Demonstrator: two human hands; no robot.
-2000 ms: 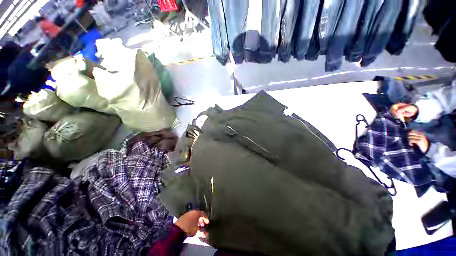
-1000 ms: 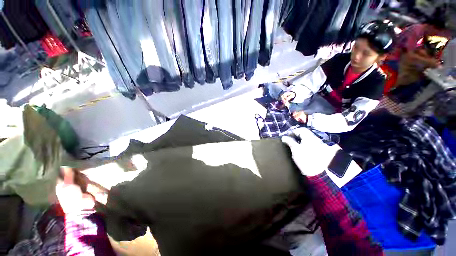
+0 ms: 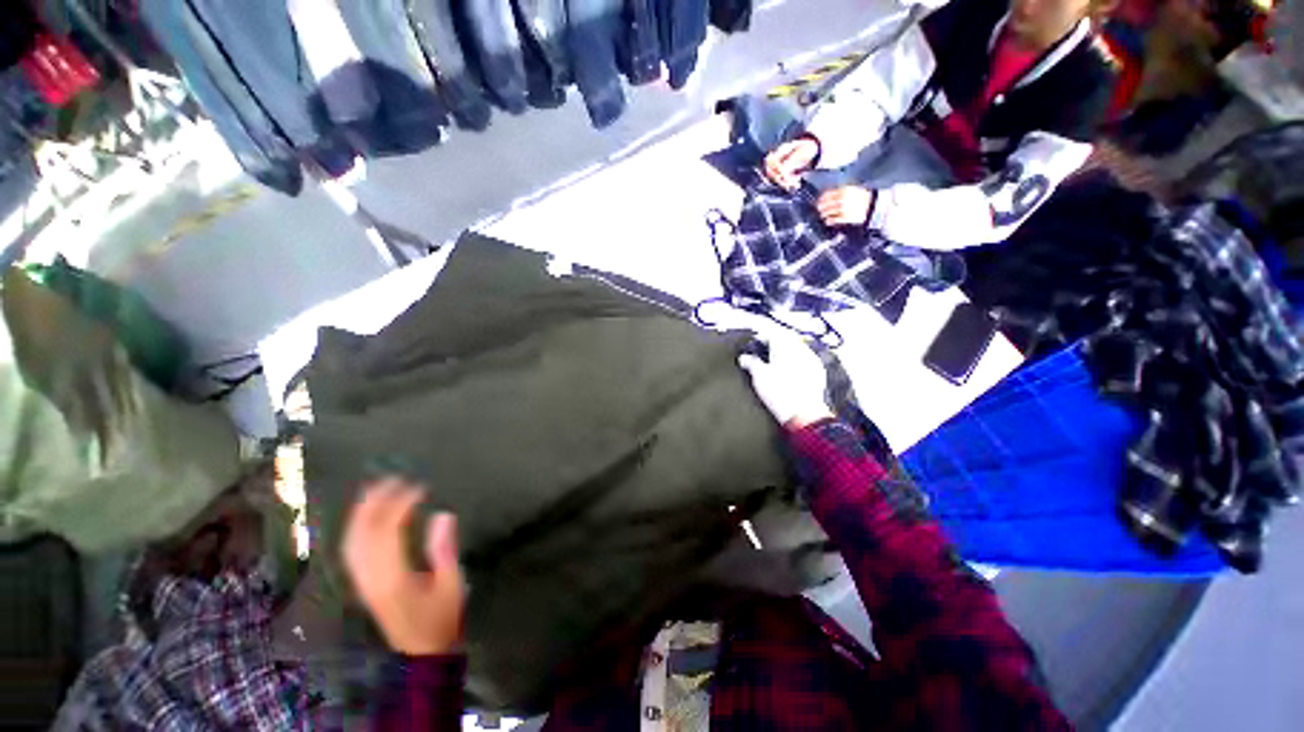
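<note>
A large dark olive garment (image 3: 544, 429) lies spread over the white table in front of me. My left hand (image 3: 405, 565), bare and slightly blurred, is raised over its lower left part with fingers and thumb apart, holding nothing. My right hand (image 3: 787, 378), in a white glove, is on the garment's upper right edge. A dark object shows at its fingertips, but whether it holds this or the cloth I cannot tell.
Across the white table (image 3: 629, 215), a person's hands hold a plaid garment (image 3: 801, 246). A black phone (image 3: 960, 343) lies near a blue crate (image 3: 1030, 472) with dark plaid garments (image 3: 1216, 358). Plaid garments (image 3: 200, 644) and a pale sack (image 3: 115, 458) are at left. Jeans (image 3: 386, 86) hang behind.
The olive garment, lifted and partly folded a second ago, now lies flatter. My left hand has moved right from the far left and opened. My gloved right hand now rests farther left in view.
</note>
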